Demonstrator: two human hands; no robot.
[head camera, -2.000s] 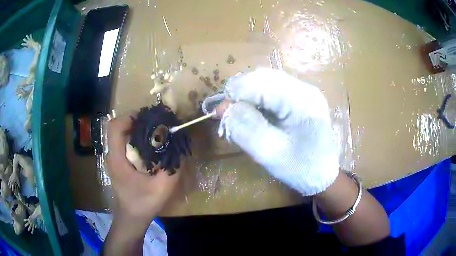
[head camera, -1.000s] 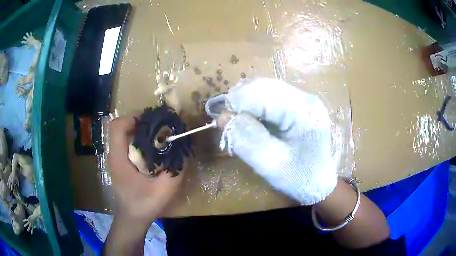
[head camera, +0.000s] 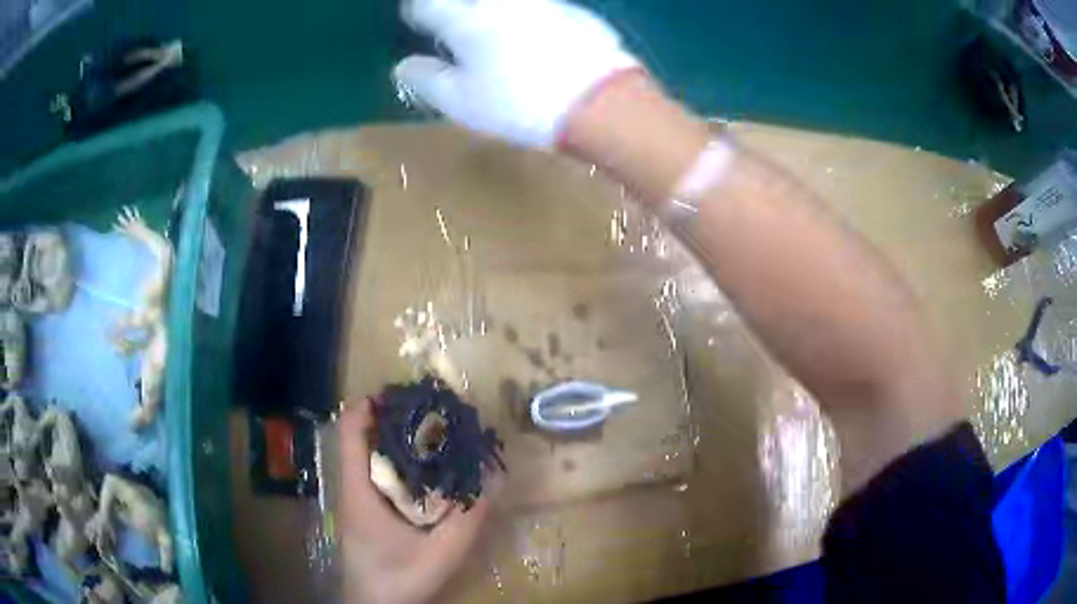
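Observation:
My bare left hand (head camera: 408, 543) holds the black ragged part (head camera: 472, 442) with its round socket facing up. Cream limbs (head camera: 408, 490) show at its lower side, and a cream hand with spread fingers (head camera: 419, 336) sticks out above it. My right hand (head camera: 508, 65), in a white knit glove, is stretched out over the green belt (head camera: 295, 59) at the top and is blurred. A dark patch shows between its thumb and fingers; whether it holds anything cannot be told. The white oval glue cup (head camera: 567, 407) sits on the spotted cardboard pad (head camera: 638, 460), with a pale stick end at its right.
The green crate (head camera: 195, 354) of cream figure parts stands at the left. Beside it lie a black flat object (head camera: 295, 295) and an orange-black packet (head camera: 281, 454). Dark figures with cream limbs (head camera: 130, 77) lie on the belt. A bottle (head camera: 1027, 218) and dark nippers (head camera: 1037, 340) lie right.
My right hand has moved from the socket up and away to the belt, without the swab visible in it. The cup has come into sight. The view has shifted, so the bench appears lower.

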